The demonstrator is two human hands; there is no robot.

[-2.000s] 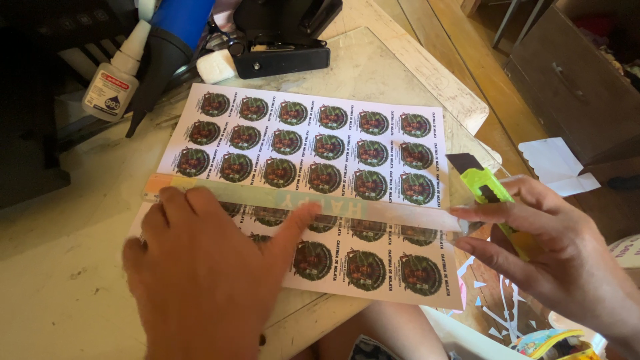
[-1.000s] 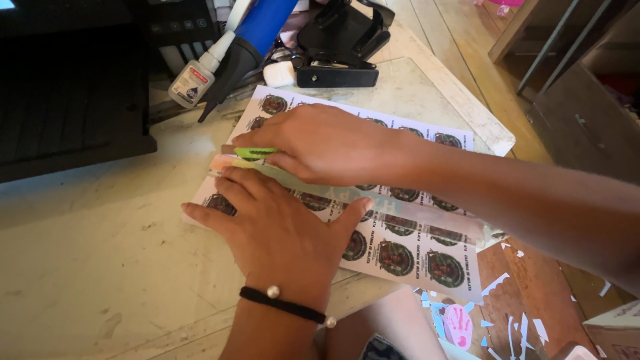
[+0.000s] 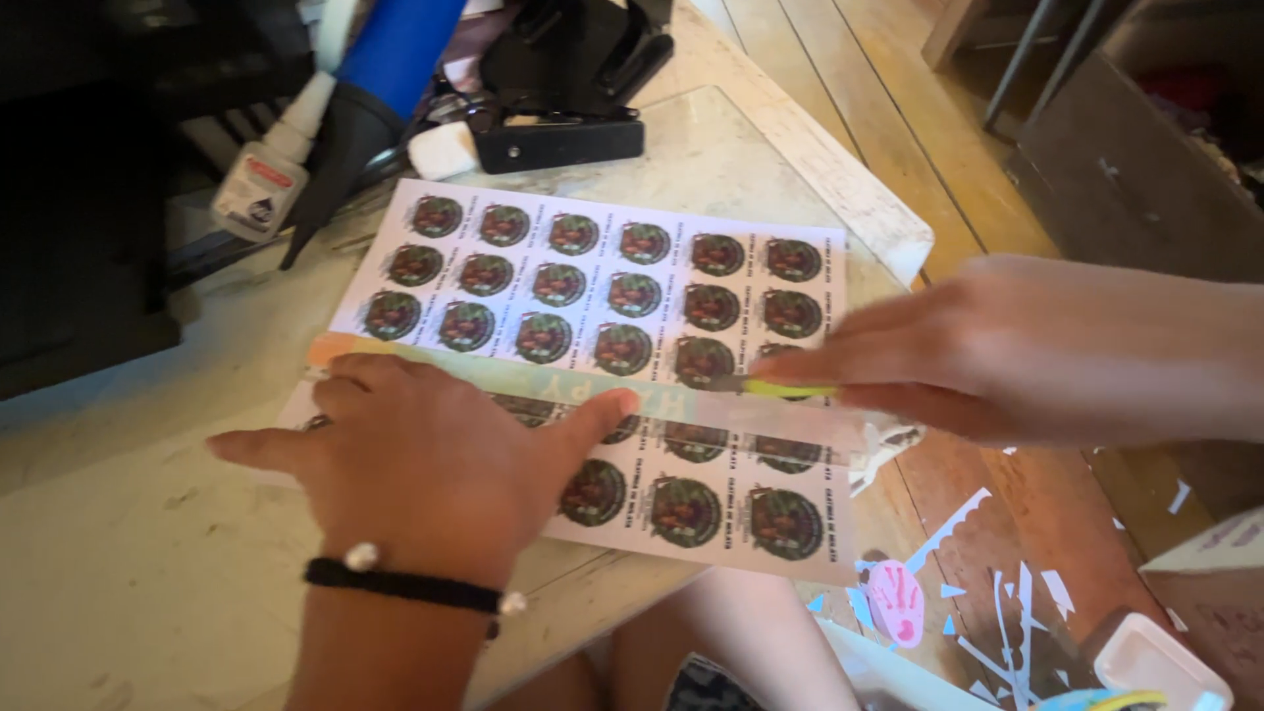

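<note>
A sheet of paper (image 3: 592,267) printed with rows of round labels lies at a slant on the table. Across it runs a translucent, pastel-coloured ruler (image 3: 513,377) bearing letters. My left hand (image 3: 425,464) presses on the ruler with fingers spread, its thumb near the ruler's middle. In my right hand (image 3: 948,346), blurred, is a yellow-green utility knife (image 3: 790,389); its dark blade lies at the ruler's upper edge, right of the lettering. Some labels under the ruler and my left hand are partly hidden.
Behind the sheet are a glue bottle (image 3: 261,188), a blue and black tool (image 3: 395,59), a white block (image 3: 442,150) and a black metal-looking device (image 3: 563,141). A glass plate (image 3: 711,128) lies near the table corner. Paper scraps (image 3: 1027,632) litter the wooden floor at the lower right.
My right hand was off the sheet's right side, then crossed to the ruler's left end with the knife. Now it is back toward the right along the ruler. My left hand still holds the ruler.
</note>
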